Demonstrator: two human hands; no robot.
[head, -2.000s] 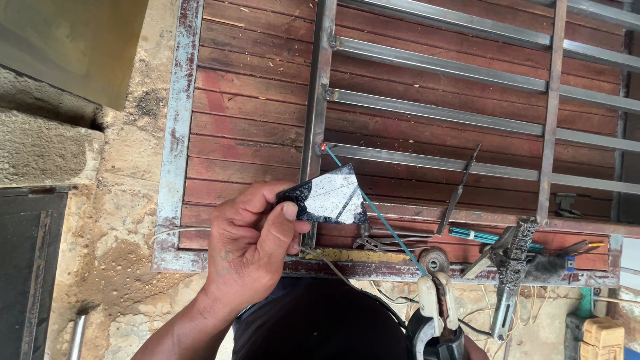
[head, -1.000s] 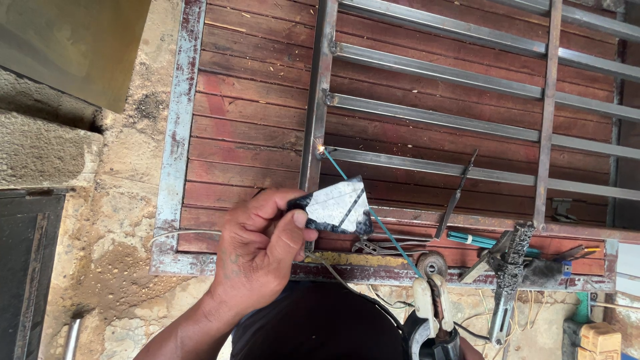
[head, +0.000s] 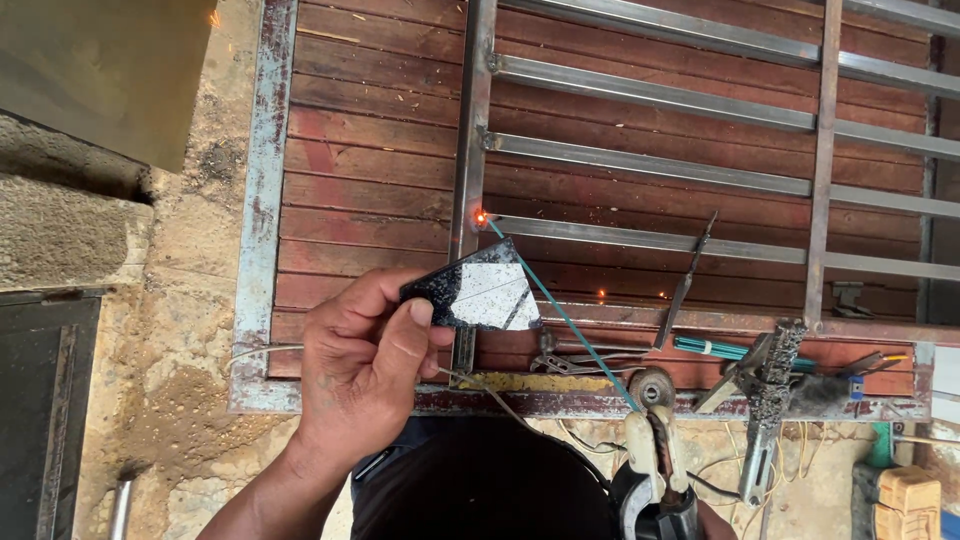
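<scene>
My left hand point(head: 375, 345) pinches a dark piece of welding glass point(head: 480, 292), spattered and with a white reflective patch, between thumb and fingers. Low at the right, my right hand point(head: 714, 523) shows only in part behind the welding electrode holder point(head: 656, 469), and its grip is mostly hidden. A teal welding electrode point(head: 574, 326) runs from the holder's jaws up and left, passing beside the glass. Its tip meets an orange glowing spot point(head: 481, 217) where a horizontal square steel bar point(head: 637, 236) joins the upright steel tube point(head: 471, 135) of a metal frame.
The frame lies on a wooden-slat surface point(head: 367, 172) with a rusty metal border point(head: 266, 187). Near its lower edge are a pointed chipping tool point(head: 684, 289), pliers point(head: 570, 364), spare electrodes point(head: 712, 348), a wire wheel point(head: 652, 388) and a spatter-crusted clamp point(head: 776, 390). A cable point(head: 502, 405) crosses the border.
The bright spot at the electrode's tip has turned from whitish to orange, and small sparks now show above the slats and at the upper left. Both hands keep their holds.
</scene>
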